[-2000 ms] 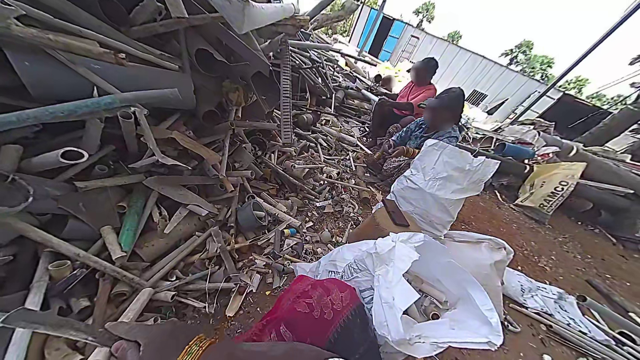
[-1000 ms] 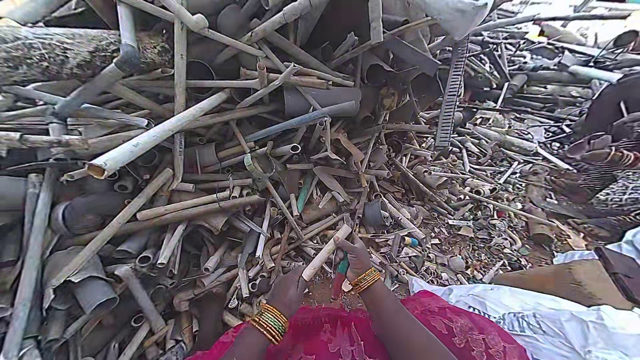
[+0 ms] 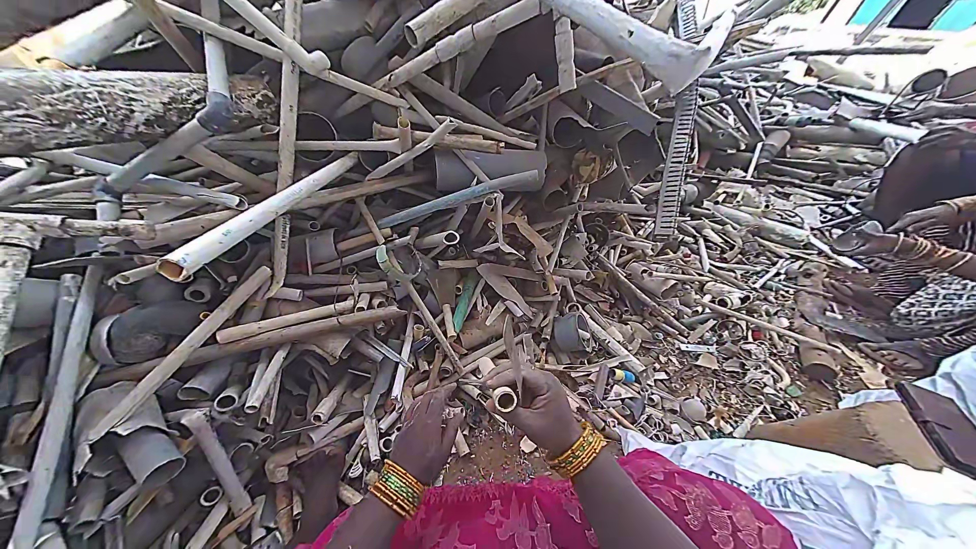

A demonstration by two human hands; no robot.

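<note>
My right hand (image 3: 540,408), with yellow bangles at the wrist, is closed around a short piece of plastic pipe (image 3: 505,399), its round end facing me. A thin pointed blade-like piece (image 3: 514,352) sticks up from the same hand; whether it is a knife I cannot tell. Just left of it, my left hand (image 3: 428,427) is partly curled near the pipe piece; I cannot see anything in its fingers. Beyond both hands lies a heap of scrap pipes, with a green pipe piece (image 3: 465,303) and a grey pipe socket (image 3: 571,332) among them.
A long white pipe (image 3: 259,217) slants across the heap at left. A slotted grey strip (image 3: 677,156) leans at upper right. Another person's hands (image 3: 877,240) are at the right edge. White sacks (image 3: 808,488) and a brown board (image 3: 854,435) lie at lower right.
The view has swung left to the heap since two seconds ago. One second ago both hands were on a pale pipe piece; now my left hand is apart from the piece in my right hand.
</note>
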